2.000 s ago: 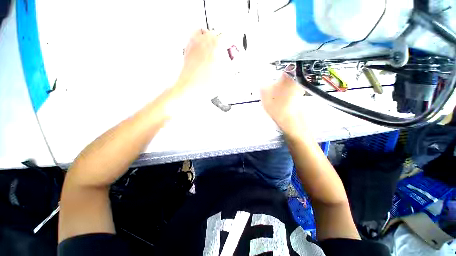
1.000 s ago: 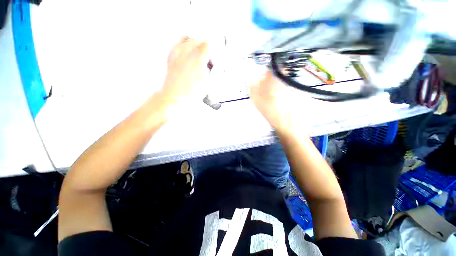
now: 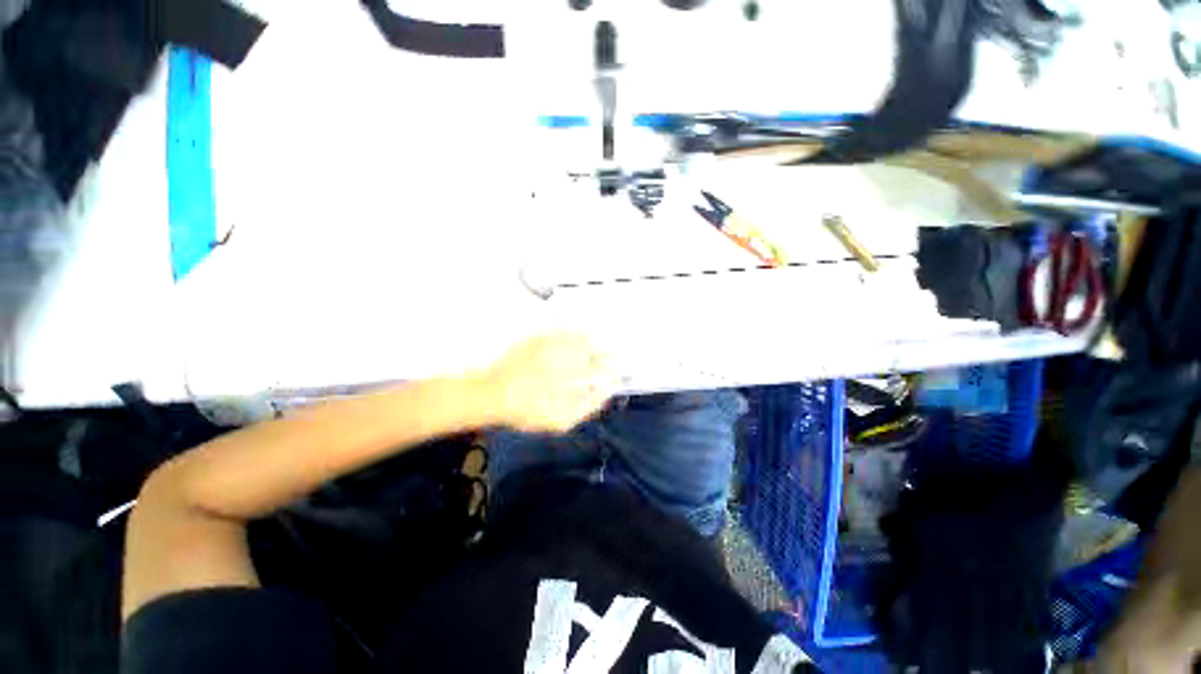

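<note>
My left hand is at the table's front edge, above my lap, overexposed; its fingers look bent and I cannot tell if they hold anything. My right hand is a blurred shape at the lower right rim, cut off. The sewing machine's needle and presser foot area is at the top middle, in front of my left hand. Thread snips with dark blades and an orange part lie right of it. A slim yellow-tan tool lies further right.
Red-handled scissors and dark fabric pieces are at the table's right end. A blue basket holding dark items stands below the edge. Black fabric is at the upper left, and a black strap lies at the top.
The view has shifted, showing the needle area. My left hand has come back to the table's front edge. My right hand has left the machine area for the lower right rim.
</note>
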